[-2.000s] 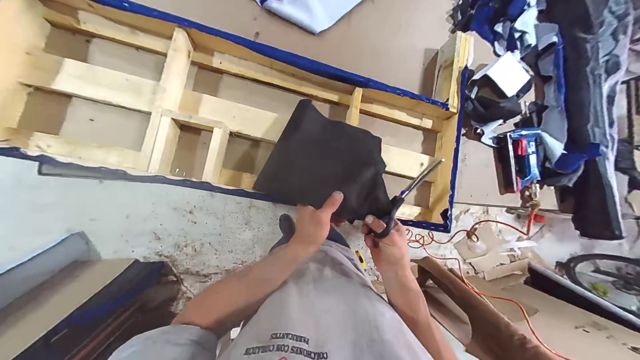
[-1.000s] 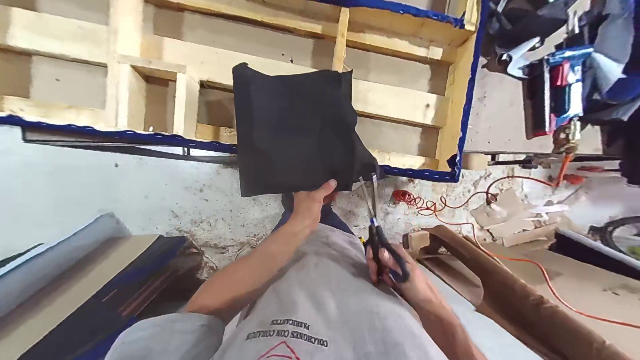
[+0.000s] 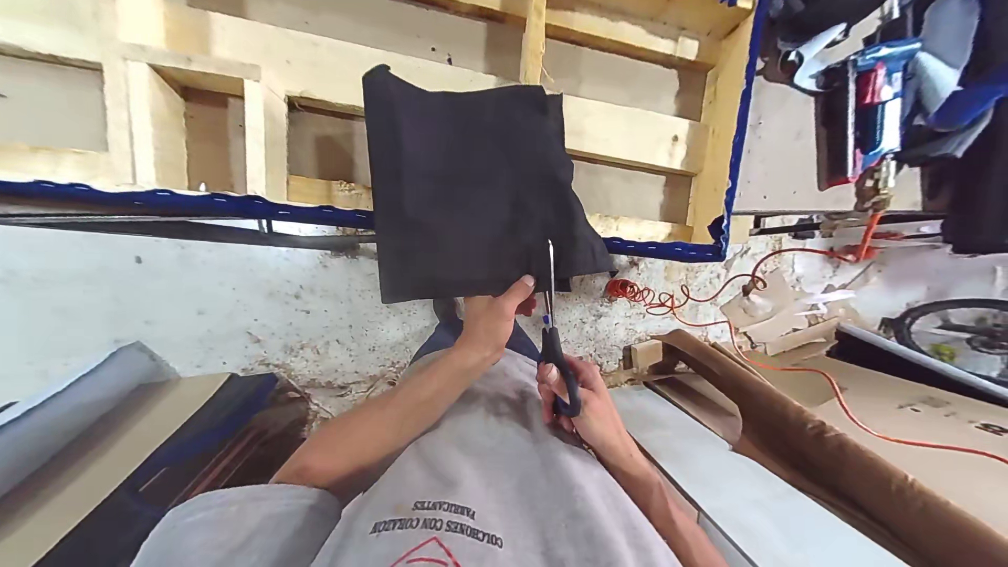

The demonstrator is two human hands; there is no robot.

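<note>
A piece of black fabric hangs in front of me, its upper part over the near rail of a wooden frame. My left hand pinches its lower edge, thumb on top. My right hand is on the black handles of a pair of scissors. The blades point away from me and lie at the fabric's lower edge, just right of my left thumb. A narrower part of the fabric slants off to the right of the blades. Whether the blades touch each other is hard to tell.
Blue fabric is stapled along the frame's edge. A pneumatic staple gun lies at the upper right among cloth scraps, on a coiled orange air hose. Brown rolled material and cardboard are at the lower right, a bicycle wheel beyond.
The black fabric, bunched and tilted two seconds ago, now hangs flatter and squarer. The scissors have turned from slanting right to pointing nearly straight away from me, with their blades now at the fabric's edge.
</note>
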